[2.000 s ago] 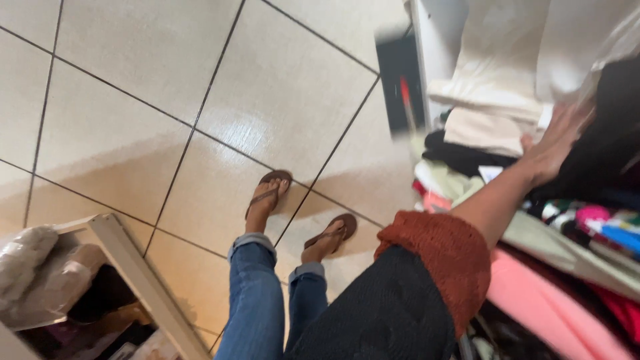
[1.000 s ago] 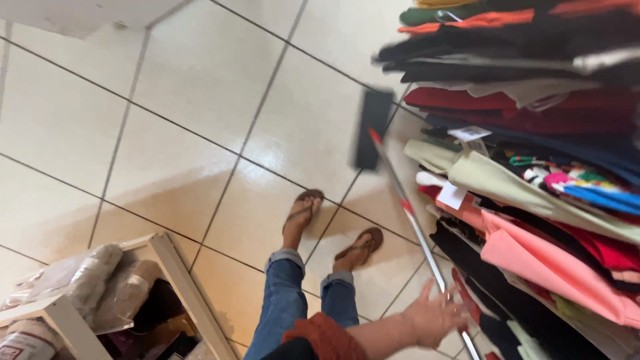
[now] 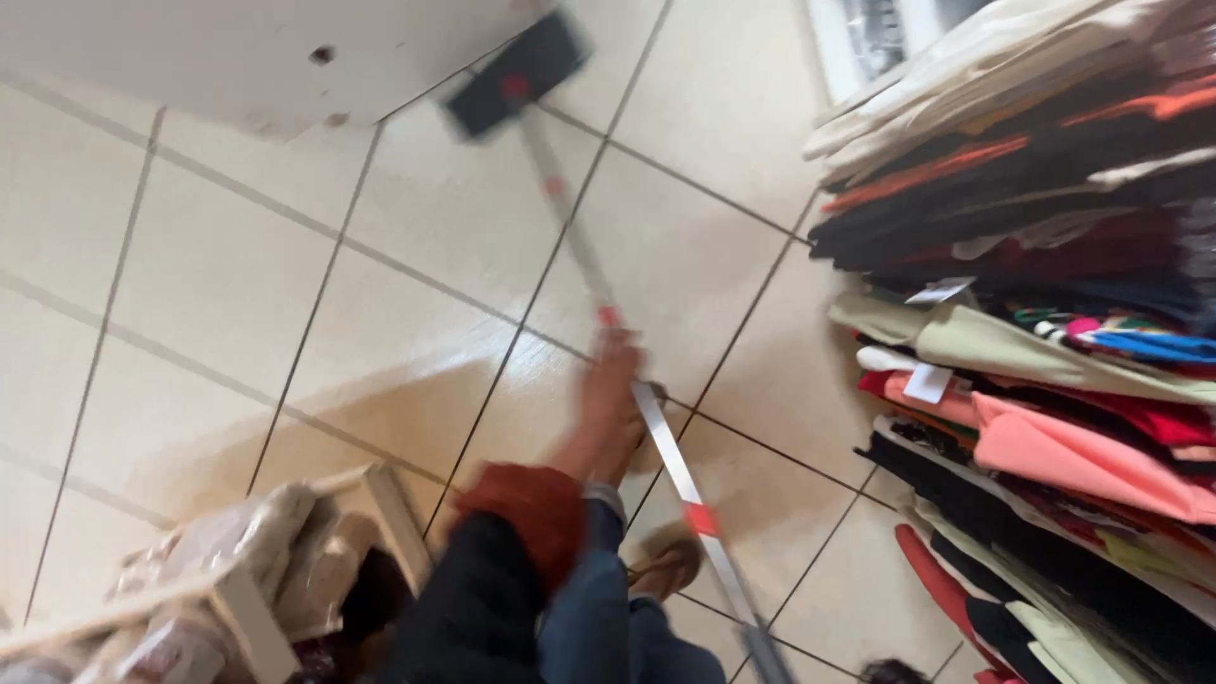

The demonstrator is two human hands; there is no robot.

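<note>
A flat mop with a dark rectangular head [image 3: 518,76] and a silver pole [image 3: 670,451] with red bands slants across the view. Its head is at the upper middle, by the edge of a pale panel, and its grey grip runs out at the bottom. My left hand [image 3: 613,385], in a dark sleeve with a rust-red knit cuff, is closed around the middle of the pole; motion blurs the fingers. My right hand is out of view. Beneath lie my jeans and sandalled feet [image 3: 670,565], partly covered by the arm.
Hanging clothes [image 3: 1073,446] crowd the right side. A pale-framed shelf or bin [image 3: 252,617] with plastic-wrapped goods stands at lower left. The pale panel [image 3: 237,57] fills the upper left. Tiled floor [image 3: 408,218] lies between. A small dark tuft shows at the bottom edge.
The mop head has moved from beside the clothes to the upper middle, by the pale panel. A hand that touched the clothes two seconds ago is no longer there. The view has shifted.
</note>
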